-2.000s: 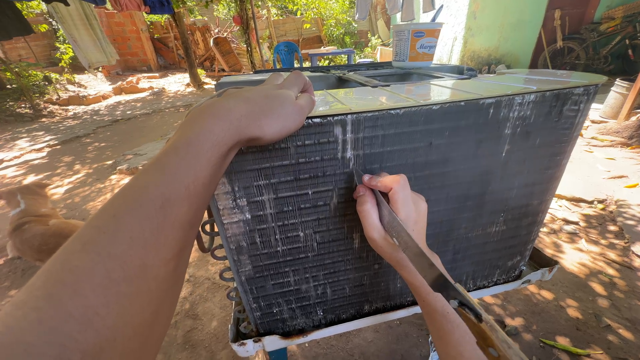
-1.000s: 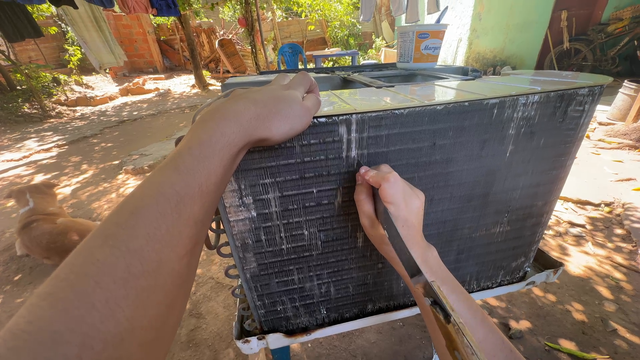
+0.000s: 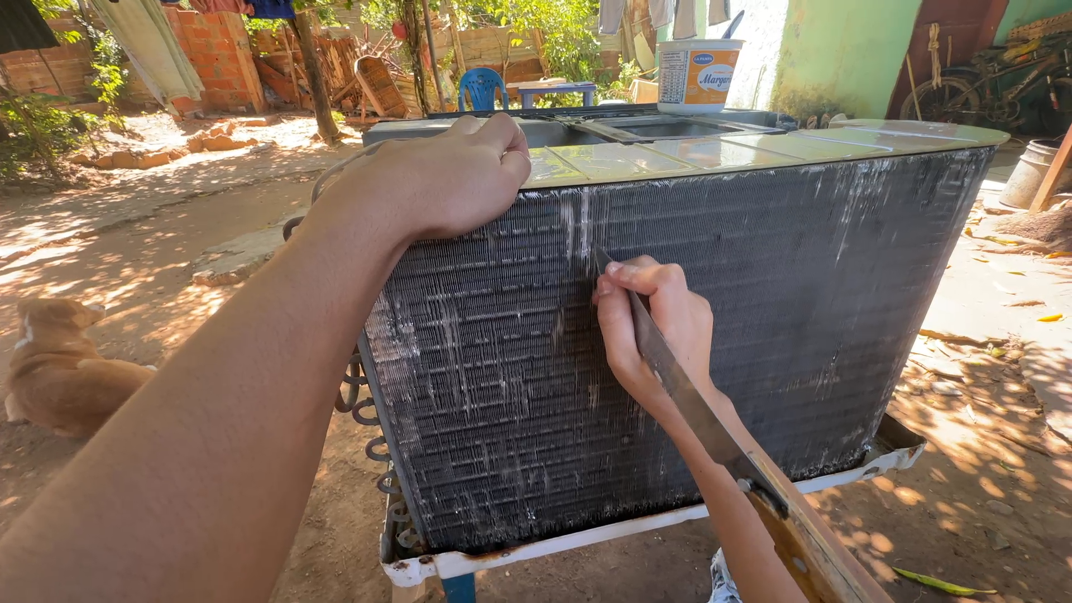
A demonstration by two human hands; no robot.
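A dark finned condenser coil (image 3: 754, 318) of an air conditioner stands upright in a rusty white metal tray (image 3: 620, 528). My left hand (image 3: 452, 172) rests on its top edge, at the left part of the pale top plate (image 3: 695, 152), fingers curled over it. My right hand (image 3: 657, 322) grips the blade of a knife (image 3: 695, 419) near its point. The knife tip touches the fins at the upper middle, below some pale streaks. Its wooden handle (image 3: 804, 536) lies back along my right forearm. Bent copper-like tubes (image 3: 377, 448) stick out at the coil's left side.
A margarine bucket (image 3: 698, 79) stands on the unit behind the coil. A dog (image 3: 67, 373) lies on the dirt ground at left. Behind are a blue plastic chair (image 3: 481, 86), a low table (image 3: 557, 90) and hanging clothes (image 3: 151, 50). A bicycle (image 3: 988, 88) leans at far right.
My right hand and the knife make small shifts over the same part of the fins. My left hand stays on the top edge. The dog's head has turned to the right.
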